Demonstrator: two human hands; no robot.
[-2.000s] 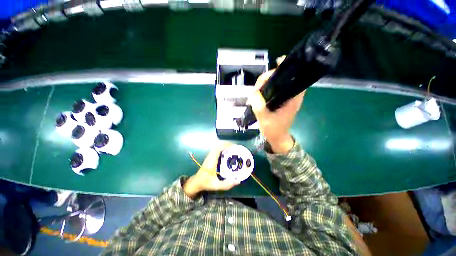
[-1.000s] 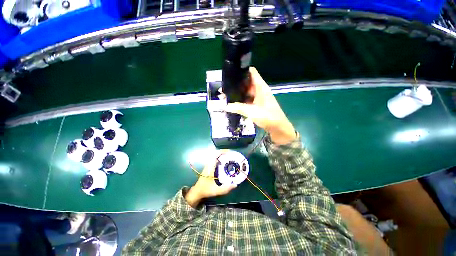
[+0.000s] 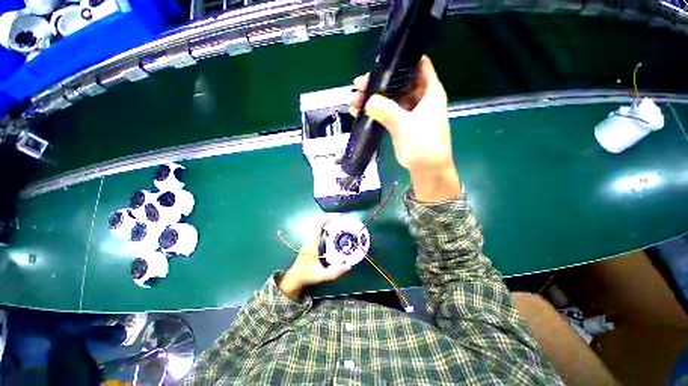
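My left hand (image 3: pixel 308 268) holds a white camera head housing (image 3: pixel 346 242) near the bench's front edge, its dark round lens opening facing up. Thin lead wires (image 3: pixel 385 277) trail from it, one with a small white connector. My right hand (image 3: pixel 420 121) is closed around a thick black electric screwdriver (image 3: pixel 371 128), tilted, with its tip down at the front of the screw feeder (image 3: pixel 324 163). The feeder is a grey-white box with an open top, just beyond the housing. The exact tip contact is too small to tell.
Several white camera heads (image 3: pixel 168 238) with black faces stand at the left on the green bench (image 3: pixel 249 203). A white cylindrical housing (image 3: pixel 622 130) lies at the right. A blue bin (image 3: pixel 98 56) with white parts is at the upper left. A cardboard box (image 3: pixel 649 301) is below the right edge.
The screwdriver has swung from the right, over the feeder, and its tip now shows at the feeder front. My left hand still holds the housing. The view has shifted.
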